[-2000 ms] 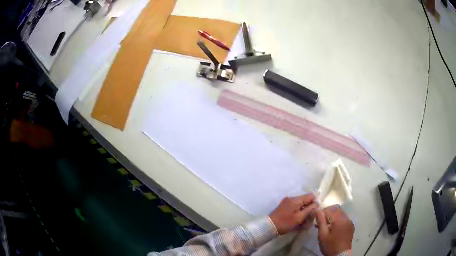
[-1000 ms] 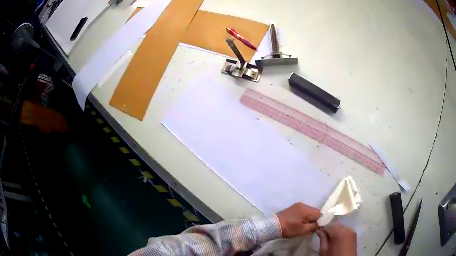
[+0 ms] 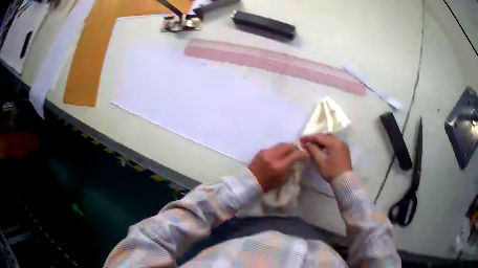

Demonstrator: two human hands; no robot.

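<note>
A bundle of cream cloth (image 3: 326, 116) is pinched at its middle by both hands, over the near right end of the white paper sheet (image 3: 209, 99). Its upper end fans out above the fingers, and the lower end hangs below toward my body. My left hand (image 3: 278, 163) grips it from the left. My right hand (image 3: 330, 156) grips it from the right, with the fingertips of both hands meeting. What the fingertips hold at the middle is too small to tell.
A clear pink-gridded ruler (image 3: 272, 65) lies beyond the sheet. Black bars lie behind it (image 3: 263, 25) and at right (image 3: 395, 141), beside black shears (image 3: 411, 183). A grey metal plate (image 3: 464, 127) is far right. Tan card (image 3: 89, 63) and a metal tool (image 3: 181, 23) lie at the back left.
The view has shifted, so the table things sit higher and more of both sleeves and the shears shows. Both hands stay on the cloth bundle; more of its lower end shows.
</note>
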